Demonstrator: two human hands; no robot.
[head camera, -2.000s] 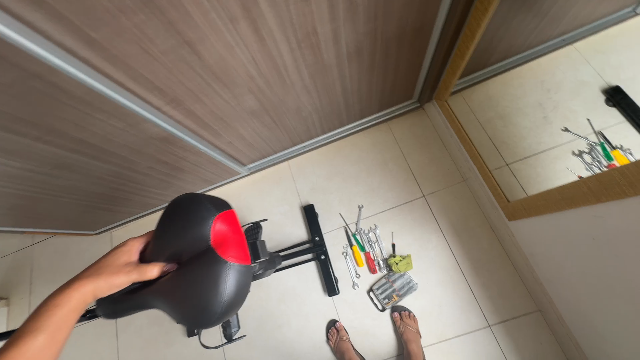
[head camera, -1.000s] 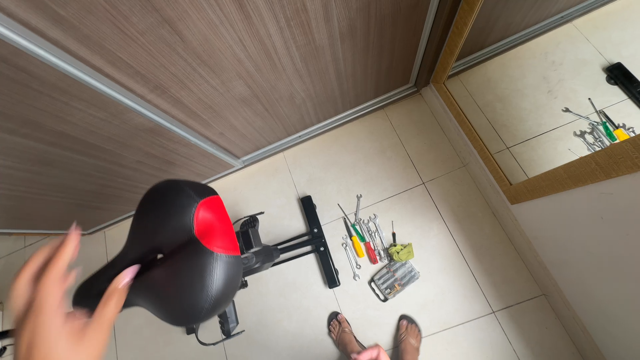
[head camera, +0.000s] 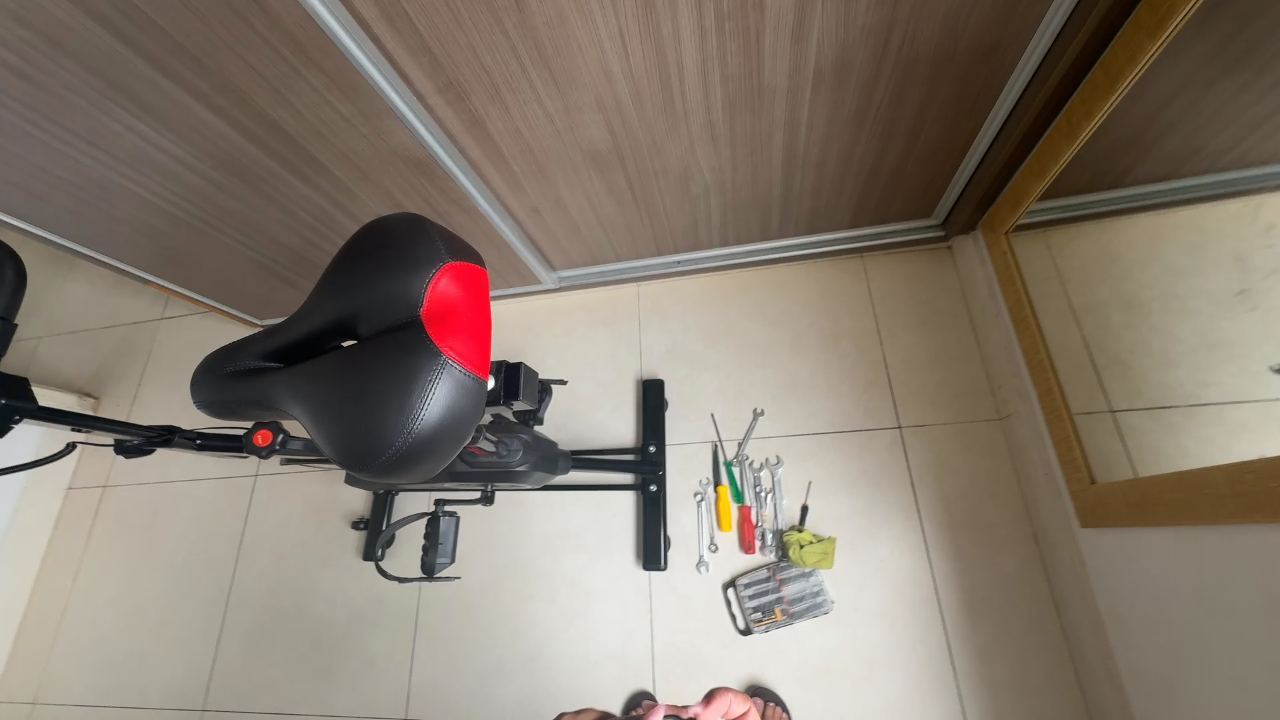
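At the bottom edge, my left hand (head camera: 590, 714) and my right hand (head camera: 727, 704) are close together, mostly cut off by the frame. A sliver of something dark shows between them; whether they grip it cannot be told. Beyond them stands an exercise bike with a black and red saddle (head camera: 380, 370), a pedal (head camera: 440, 543) and a rear stabilizer bar (head camera: 654, 475). Neither hand touches the saddle. Right of the bar lie wrenches (head camera: 702, 525), a yellow-handled screwdriver (head camera: 723, 508), a red-handled screwdriver (head camera: 747, 530), a green cloth (head camera: 809, 549) and a clear-lidded tool case (head camera: 780, 598).
Wood-grain sliding doors (head camera: 700, 120) run along the far side. A wood-framed mirror (head camera: 1170, 503) is at the right. My feet in sandals (head camera: 768, 700) are on the tiled floor at the bottom. The bike's handlebar post (head camera: 80, 420) extends left.
My left hand, on the saddle two seconds ago, has let go and left it. Both hands now show at the bottom edge. The view has shifted, showing more of the bike.
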